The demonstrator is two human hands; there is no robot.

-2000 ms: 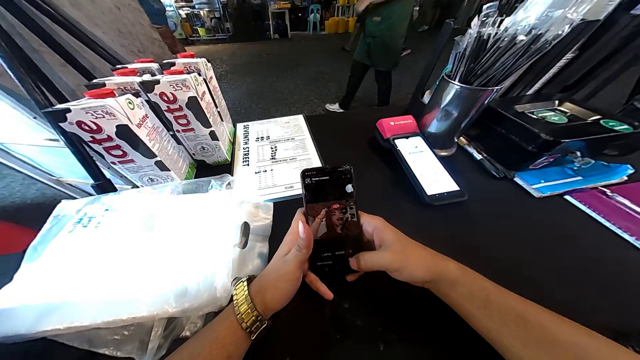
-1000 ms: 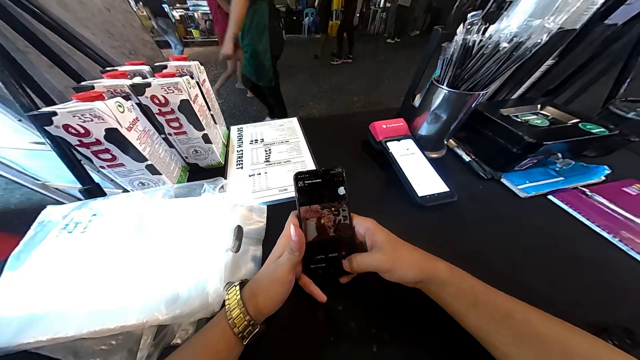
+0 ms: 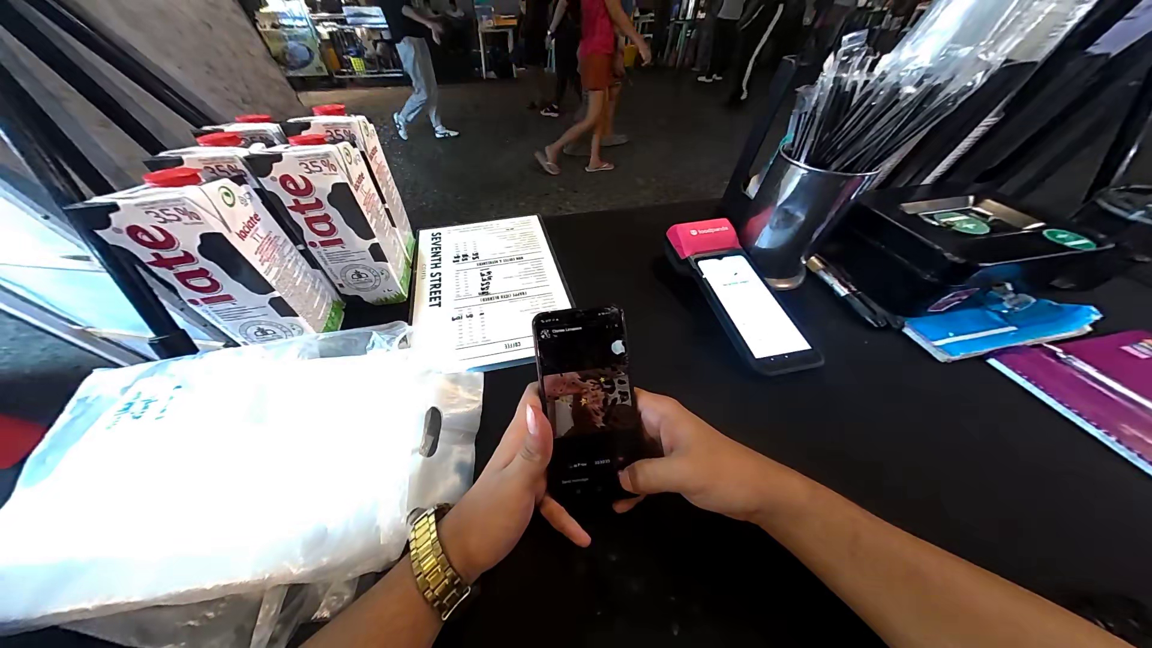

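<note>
A dark smartphone (image 3: 589, 405) with its screen lit is held upright between both hands, low in the middle of the view. My left hand (image 3: 513, 481) grips its left edge, the thumb along the side and a finger showing below; a gold metal-band watch is on that wrist. On the other side, my right hand (image 3: 688, 454) holds the right edge, its thumb over the lower right of the screen. Just beyond the phone lies a printed menu sheet (image 3: 490, 288). A stack of white plastic bags (image 3: 270, 468) lies beside my left hand.
Milk cartons (image 3: 207, 261) with red caps stand at the left. Right of the menu lies a handheld payment terminal (image 3: 751, 310), beside a metal cup (image 3: 801, 211) of wrapped straws. A black box (image 3: 972, 243), a blue packet (image 3: 1003, 319) and a purple notebook (image 3: 1089, 378) are farther right. People walk beyond the black table.
The picture on the phone's screen has changed. Both hands keep their hold on the phone. The person in green has left the view, and other people now walk in the background.
</note>
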